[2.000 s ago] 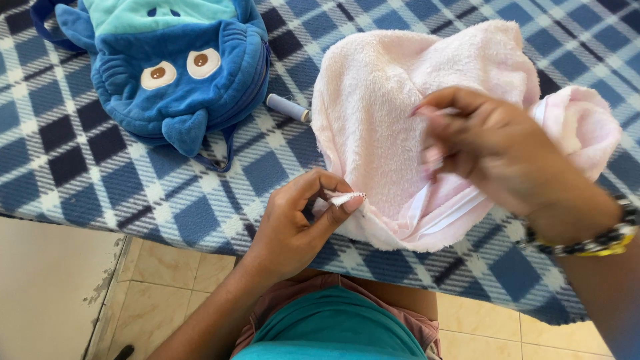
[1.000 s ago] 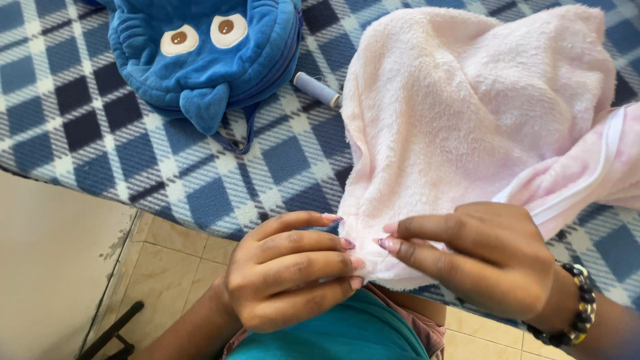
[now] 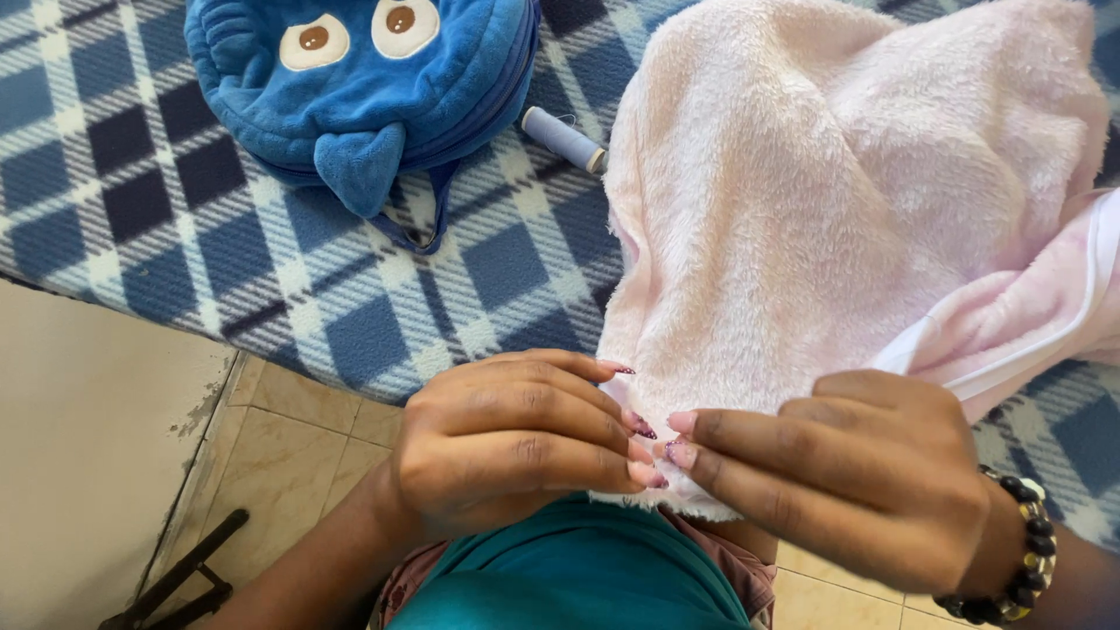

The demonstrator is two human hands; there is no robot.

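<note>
A fluffy pale pink cloth (image 3: 761, 192) with white binding lies over the table's right side, its near corner at the table's front edge. My left hand (image 3: 525, 433) grips that corner from the left, fingers curled over it and thumb hidden. From the right, my right hand (image 3: 840, 472) meets it with fingertips pinched at the cloth's edge, close beside the left fingertips. Whether a needle is between them cannot be seen. A spool of light blue thread (image 3: 564, 140) lies on its side, against or very near the cloth's left edge.
A blue plush backpack (image 3: 350, 96) with embroidered eyes and a strap lies at the upper left. Blue plaid fleece (image 3: 363, 341) covers the table. Below its edge are floor tiles (image 3: 280, 437) and a dark metal bar (image 3: 188, 569) at lower left.
Two seconds ago my right hand was raised over the cloth; it has come down beside my left hand at the near corner. The view has shifted closer.
</note>
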